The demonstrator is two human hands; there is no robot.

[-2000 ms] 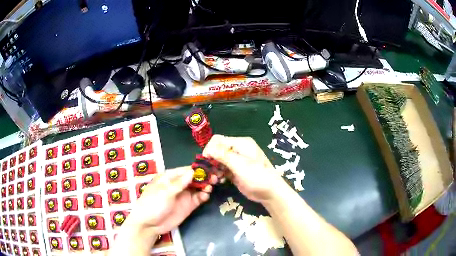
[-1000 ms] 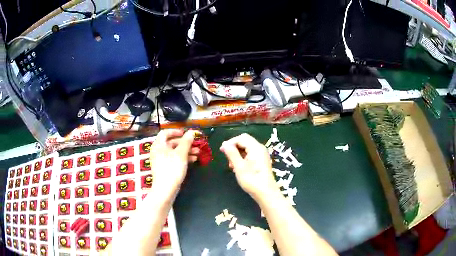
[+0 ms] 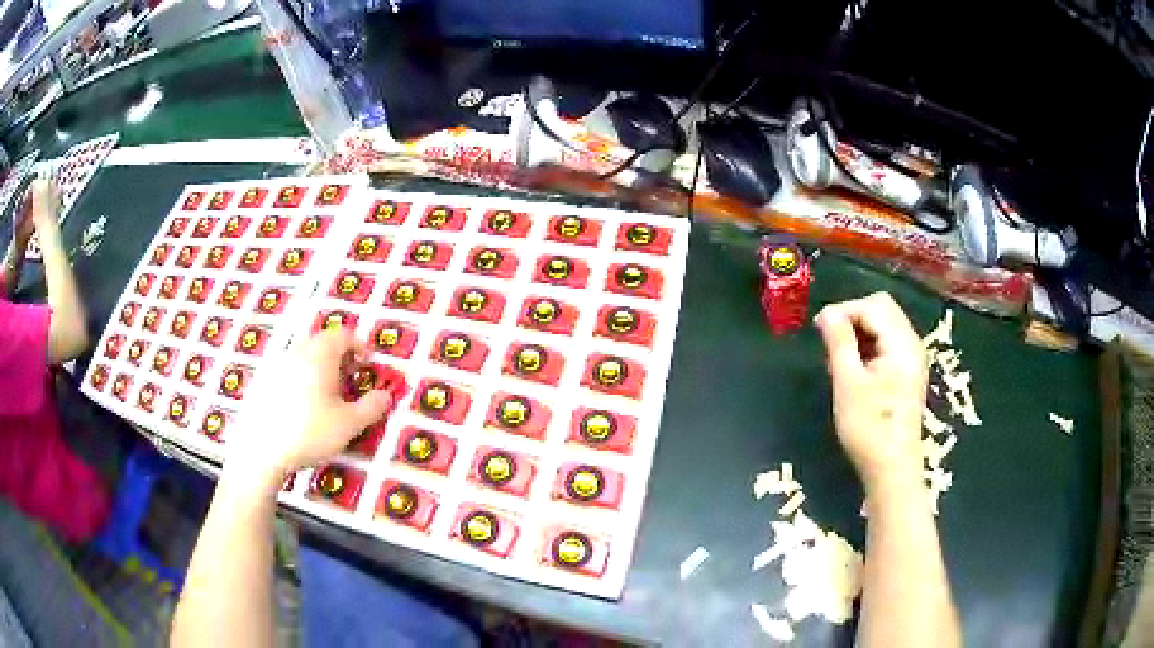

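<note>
My left hand (image 3: 304, 403) is over the right-hand foam tray (image 3: 643, 506), with thumb and fingers around a red module (image 3: 365, 380) with a gold centre. Part of a red bundle (image 3: 371, 433) shows just below the thumb. My right hand (image 3: 877, 373) hovers over the green mat, its fingers curled and tips close together, with nothing visible in them. A cluster of loose red modules (image 3: 785, 304) lies left of its fingertips, one gold centre facing up. Red modules sit in the tray cells.
Pale pieces (image 3: 816, 570) lie in heaps near and beside my right forearm. A second filled tray (image 3: 190, 298) is at the left. Scanners (image 3: 1000, 228) and black mice (image 3: 740, 161) line the back. A cardboard box (image 3: 1114, 468) is cut off at right. Another person's arm (image 3: 57, 272) is far left.
The view has swung left. My left hand has moved from the red cluster to the tray with a module. My right hand remains right of the cluster, fingers still curled.
</note>
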